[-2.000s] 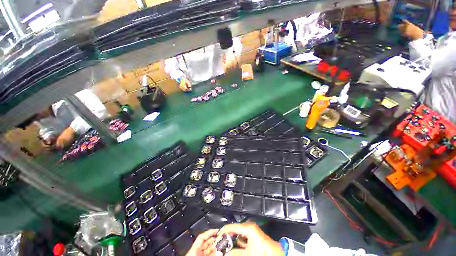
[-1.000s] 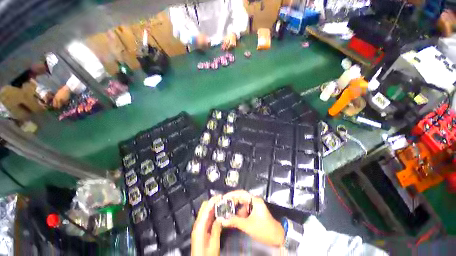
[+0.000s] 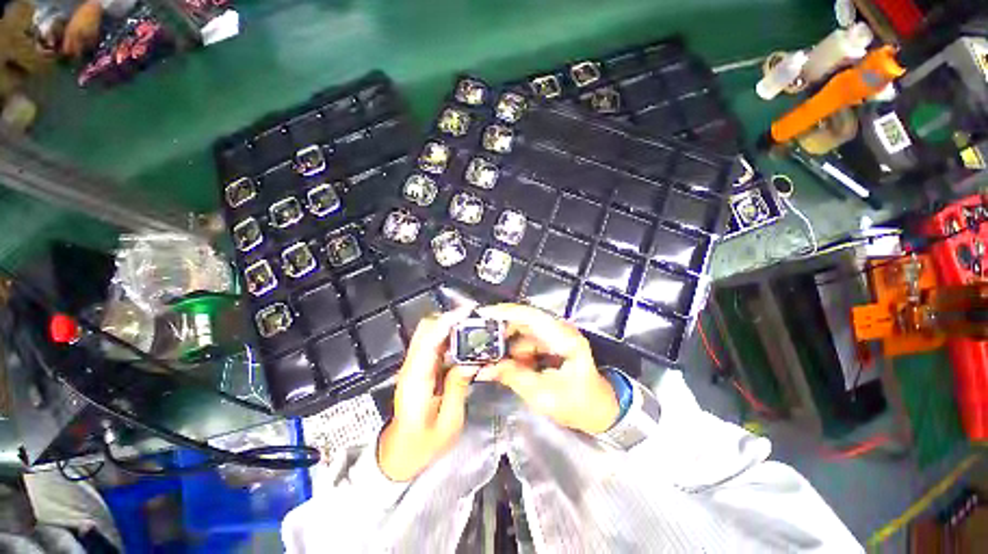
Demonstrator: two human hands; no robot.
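Note:
A square watch case module (image 3: 478, 341) with a silver rim and dark greenish centre is held between my two hands, above the front edge of the trays. My left hand (image 3: 425, 395) grips its left side. My right hand (image 3: 550, 368) grips its right side with thumb and fingers. Just beyond is a black tray (image 3: 607, 233) with modules in its left pockets and bare pockets to the right. A second black tray (image 3: 358, 316) at the left holds several modules. A third black tray (image 3: 677, 103) lies partly under the middle one.
At the right are an orange-handled tool (image 3: 834, 100), small bottles (image 3: 782, 76), an orange fixture (image 3: 901, 308) and a red tray (image 3: 962, 363). At the left are a green reel (image 3: 200, 325), a clear bag (image 3: 163, 271), a black cable (image 3: 195, 444) and blue bins (image 3: 238, 487).
The view has tilted down, so my lap and the blue bins now show. My hands have come higher in the picture, still holding the module, and its face now shows more clearly.

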